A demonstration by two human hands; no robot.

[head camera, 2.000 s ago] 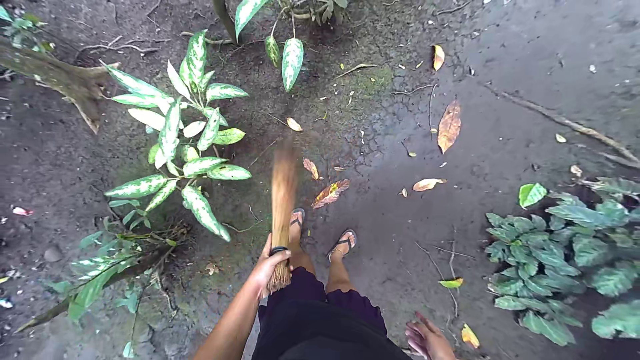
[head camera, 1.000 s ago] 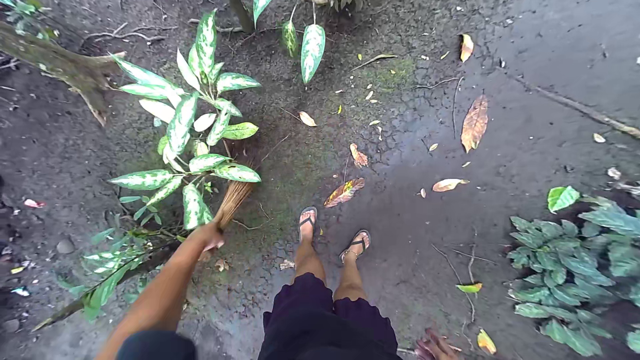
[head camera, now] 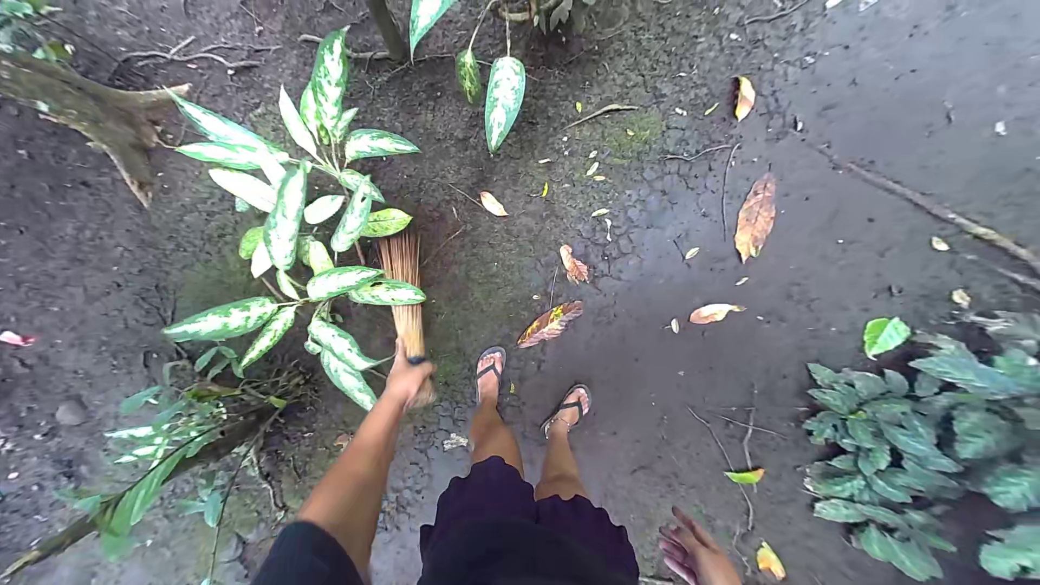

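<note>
My left hand (head camera: 409, 375) grips a stick broom (head camera: 401, 280) at its bound end, left of my feet. The bristles point away from me, and their far part lies partly under the leaves of a variegated plant (head camera: 284, 215). At the lower right my right hand (head camera: 695, 548) hangs with its fingers apart, holding nothing. Several dry brown leaves lie on the damp soil ahead of my sandals, among them a patterned one (head camera: 551, 323), a curled one (head camera: 574, 265) and a large one (head camera: 756, 218).
Dark green leafy plants (head camera: 902, 447) grow at the right. A tree root or stump (head camera: 97, 106) stands at the upper left, with a low fern-like plant (head camera: 154, 455) below it. A long thin stick (head camera: 934, 207) lies on the ground at the right.
The broom has swung from slanting out of the plant's leaves to pointing straight ahead, and my left hand has moved right, nearer my feet. My right hand stays low at the right, empty.
</note>
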